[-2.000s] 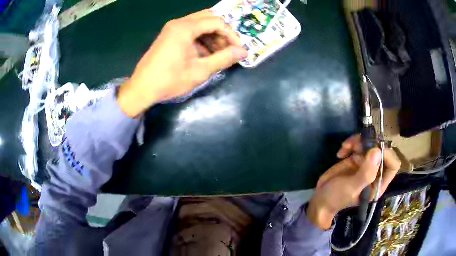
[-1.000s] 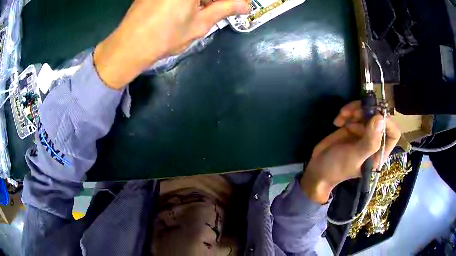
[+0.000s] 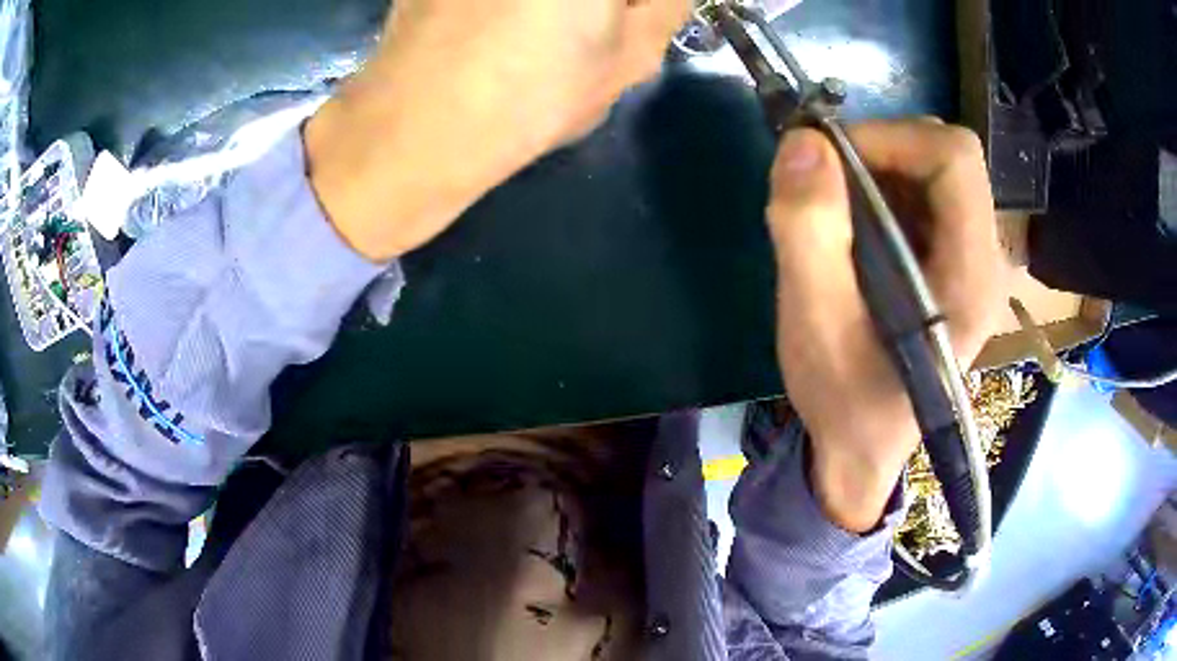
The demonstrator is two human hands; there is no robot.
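Observation:
My right hand (image 3: 884,245) holds the black handle of the soldering iron (image 3: 891,278), with the thin feed tube running alongside. The iron's metal tip points up and left, at the housing by my left fingers. Only a small part of that white socket housing (image 3: 698,35) shows at the top edge; its board is out of the picture. My left hand (image 3: 516,91) is at the top, partly cut off by the edge, with its fingers at the housing. The fingertips are cut off, so I cannot tell what they grip.
Another white housing (image 3: 52,245) with coloured wires lies at far left, beside clear plastic bags (image 3: 207,168). The dark green mat (image 3: 555,297) has its edge near my body. At right are a cardboard tray (image 3: 1065,323), black box and black bin of gold-coloured strips (image 3: 1000,407).
My right hand has brought the iron from the right side of the mat up and left to the housing. The view has shifted, so the housing now shows less at the top edge.

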